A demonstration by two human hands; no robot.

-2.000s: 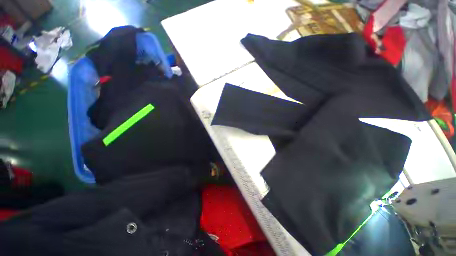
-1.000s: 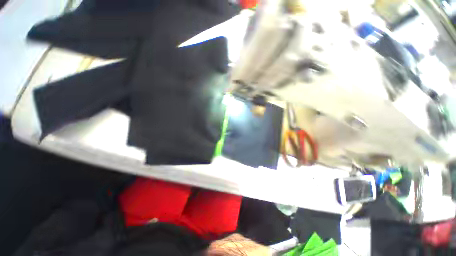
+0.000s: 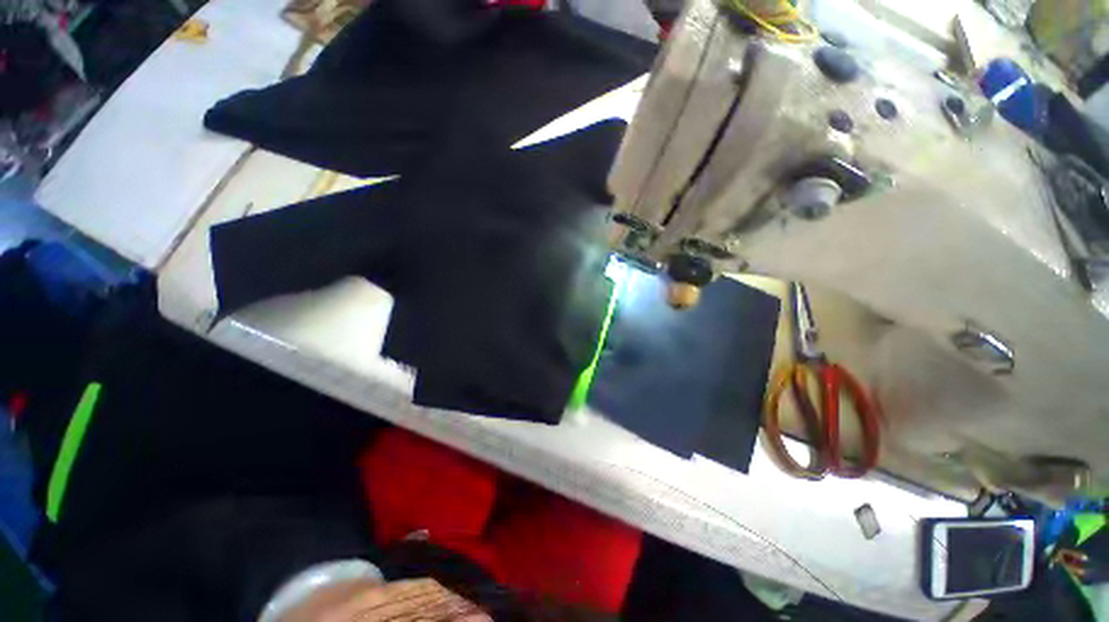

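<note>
Black cut panels [image 3: 487, 231] lie on the machine table, under the head of an off-white sewing machine [image 3: 754, 158]. A narrow bright green strip [image 3: 595, 357] runs from the lit needle area towards the front. A darker, bluish pocket-like piece [image 3: 681, 377] lies right of the strip. Bare skin beside a pale cuff [image 3: 322, 586] shows at the bottom edge, cut off. It looks like part of my left hand or wrist [image 3: 389, 603]; its fingers are not visible. My right hand is not in view. No hand touches the panels.
Scissors with orange-red handles [image 3: 822, 419] lie right of the needle area. A phone [image 3: 979, 558] lies at the lower right, with a small grey piece [image 3: 867, 521] nearby. A black pile with a green strip [image 3: 74, 452] is at the left. Red material [image 3: 487, 510] shows below the table edge.
The view has swung right, bringing the scissors and phone into sight. Skin at the bottom edge now shows farther left than one second ago. The panels keep their place at the needle.
</note>
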